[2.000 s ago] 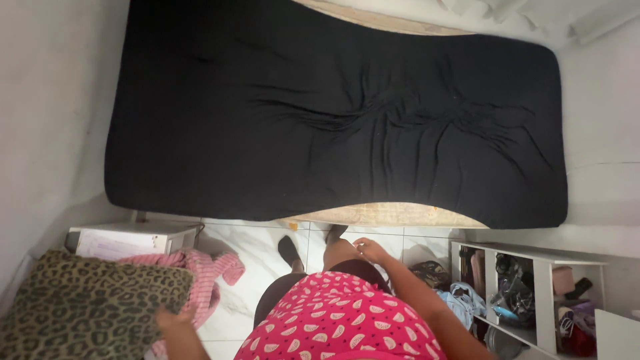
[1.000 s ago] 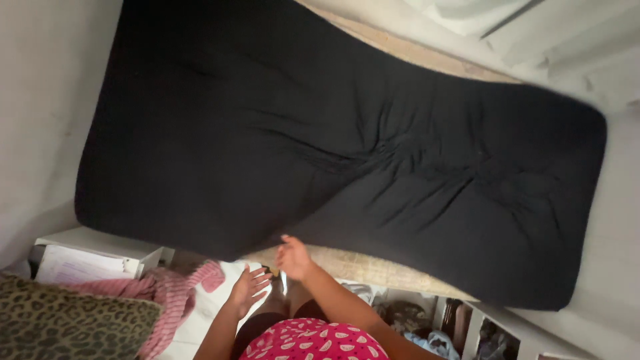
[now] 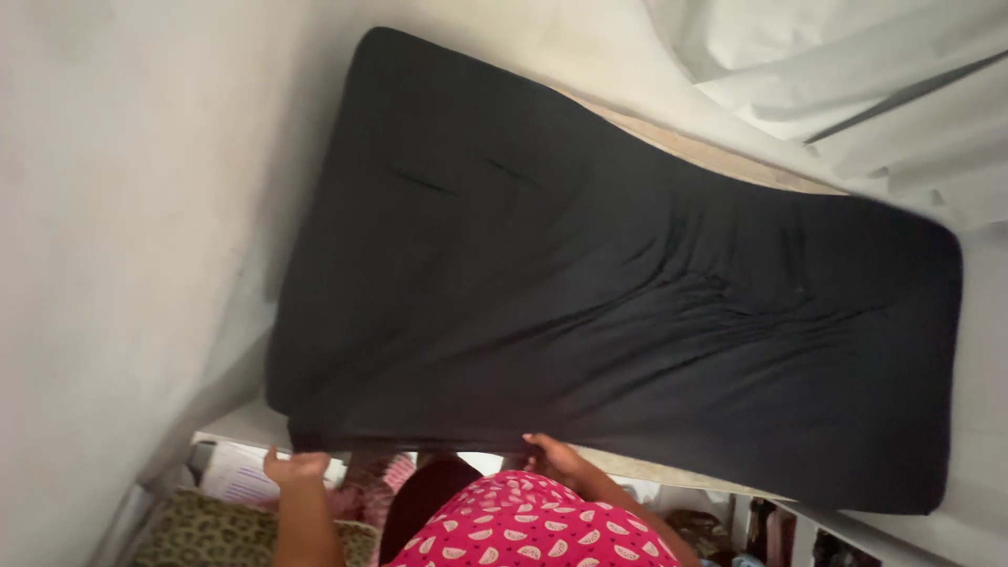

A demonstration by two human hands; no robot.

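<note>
A black fitted sheet [image 3: 488, 260] covers most of a mattress, with wrinkles running across its middle and right side. The bare mattress side [image 3: 661, 466] shows along the near edge, right of centre, and another bare strip shows on the far edge. My left hand [image 3: 298, 466] is at the sheet's near left edge; its fingers are partly hidden, and whether they grip the cloth is unclear. At the middle of the near edge, my right hand [image 3: 551, 457] holds the sheet's hem between thumb and fingers.
A leopard-print pillow [image 3: 213, 531] lies at the lower left beside a white unit [image 3: 236, 425] with papers bearing writing. Pink striped cloth [image 3: 399, 469] is near my legs. An open white shelf unit [image 3: 803, 543] with belongings stands lower right. Walls and a white curtain [image 3: 882, 87] border the bed.
My left hand has moved left along the near edge. My right hand has taken hold of the hem, and the sheet's left near part is drawn toward me. The view has shifted and tilted.
</note>
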